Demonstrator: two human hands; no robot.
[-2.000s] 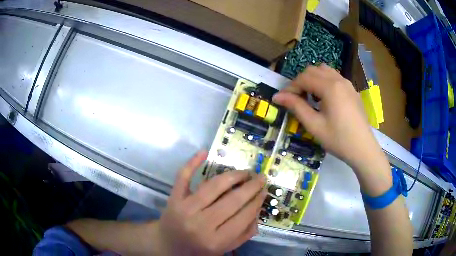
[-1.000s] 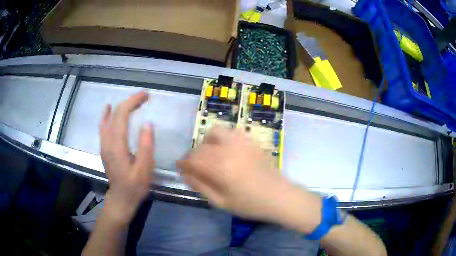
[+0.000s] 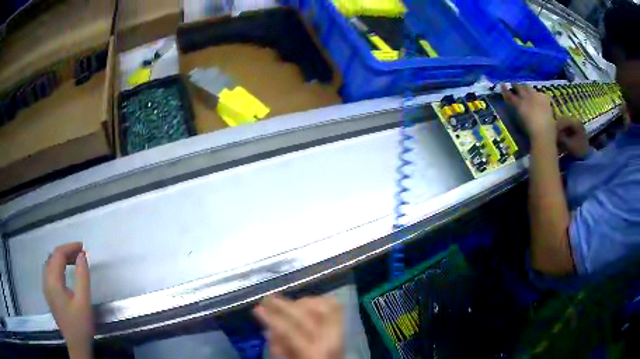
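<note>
My left hand [image 3: 68,291] is at the far left over the near rail, with fingers curled, thumb apart and nothing seen in it. My right hand [image 3: 305,326] is low in the middle, blurred, in front of the near rail; whether it holds anything does not show. The nearest circuit board panel [image 3: 477,137] lies on the line at the upper right, away from both my hands. It has yellow blocks and black parts at its top and yellow strips along it.
Behind the far rail [image 3: 281,133] stand a carton [image 3: 60,158], a black tray of small green parts [image 3: 153,116], yellow-ended plates [image 3: 238,105] on cardboard and blue crates [image 3: 421,77]. Another person's arm [image 3: 547,189] reaches in at right. A blue coiled cord [image 3: 403,175] crosses the line. A green-edged tray [image 3: 400,315] sits below.
The view has swung right. The board panel that was under my hands is no longer there. My hands are apart, near the near rail. Another person and a row of boards now show at right.
</note>
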